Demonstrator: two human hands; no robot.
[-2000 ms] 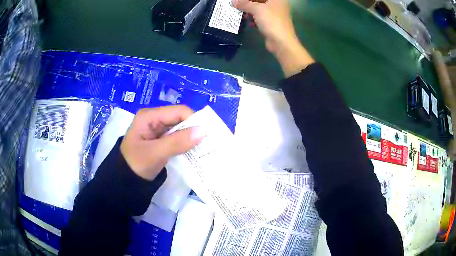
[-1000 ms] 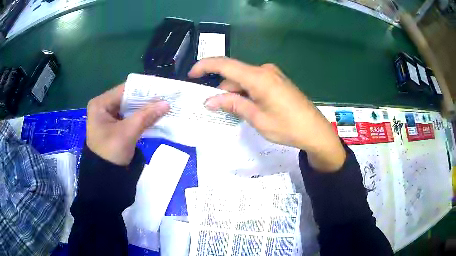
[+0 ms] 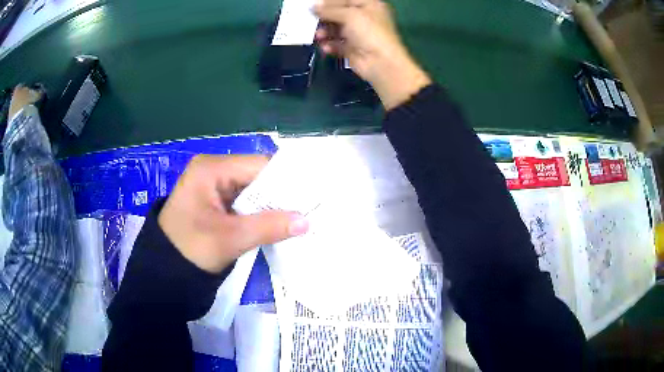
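My left hand (image 3: 222, 214) pinches a white label sheet (image 3: 342, 211) between thumb and fingers; glare washes out most of its print. My right hand (image 3: 364, 36) is at the top centre, fingertips at the right edge of a white label (image 3: 297, 22) that lies over a black product box (image 3: 289, 65). The label's top is cut off by the frame edge. Another black box (image 3: 354, 87) stands partly hidden behind my right hand and wrist. Printed label sheets (image 3: 368, 345) lie on the work surface below the held sheet.
Labelled black boxes stand at the right (image 3: 608, 98) and one at the left (image 3: 81, 98) on the green surface (image 3: 182, 73). Another person's hand (image 3: 25, 96) and checked sleeve (image 3: 36, 218) are at the left. Blank white papers (image 3: 256, 338) lie on the blue area.
My right hand has moved from the sheet up to the black box, where a white label now shows at its fingertips. The held sheet has tilted downward. Another person's hand has appeared at the left.
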